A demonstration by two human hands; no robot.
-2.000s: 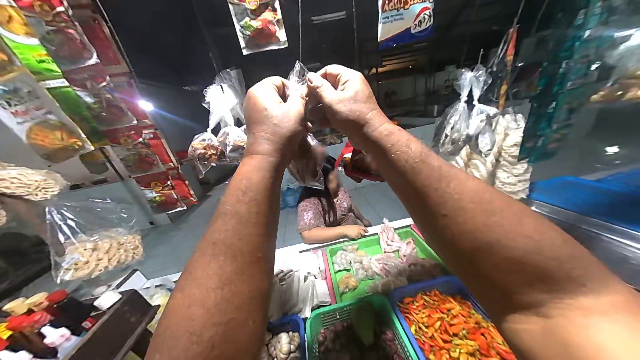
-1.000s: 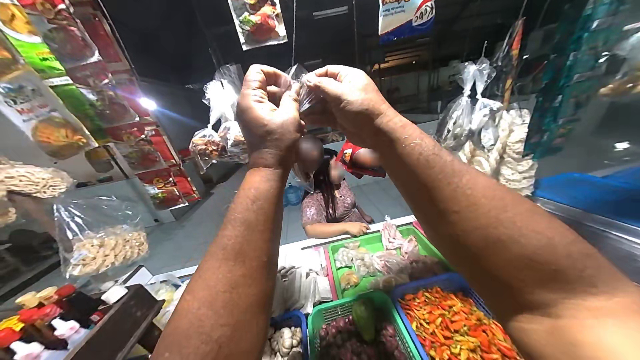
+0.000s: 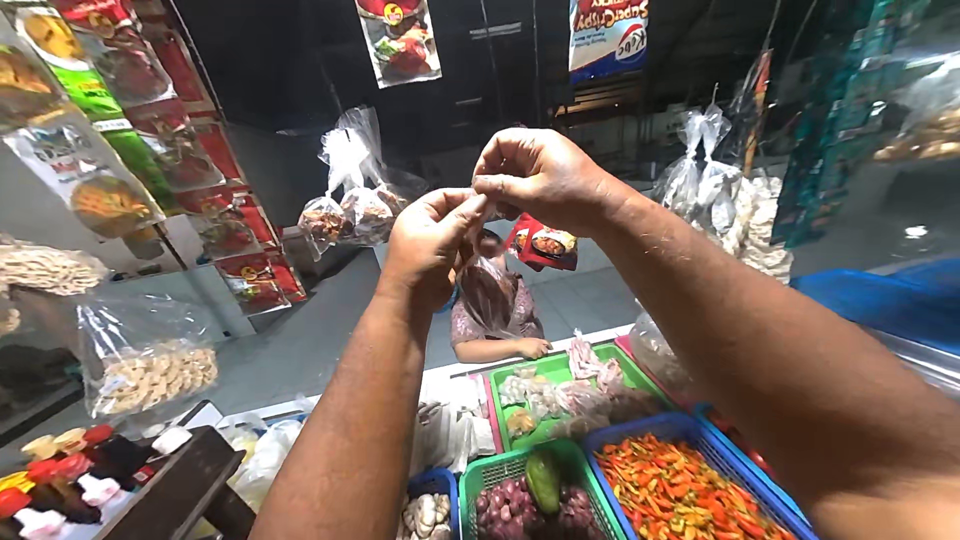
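My left hand [image 3: 431, 236] and my right hand [image 3: 536, 176] meet at the middle of the view, raised above the counter. Thumb and fingers of both pinch the gathered neck of a clear plastic bag [image 3: 489, 296], which hangs below them. The bag has something dark and reddish-brown inside; exactly what, I cannot tell. A person in a patterned pink top [image 3: 469, 322] stands behind the bag, across the counter, with a forearm resting at its edge. A red food packet [image 3: 541, 244] shows just below my right hand.
Below lie a green tray of small bagged goods [image 3: 555, 367], a green basket of shallots [image 3: 469, 480], a blue basket of chillies [image 3: 675, 424] and garlic [image 3: 426, 517]. Bottles [image 3: 56, 480] stand lower left. Bagged crackers [image 3: 154, 375], knotted bags [image 3: 367, 210] and seasoning packets [image 3: 109, 180] hang around.
My right hand has risen a little over my left, and the bag now hangs in view beneath them. The red packet shows more fully than one second ago.
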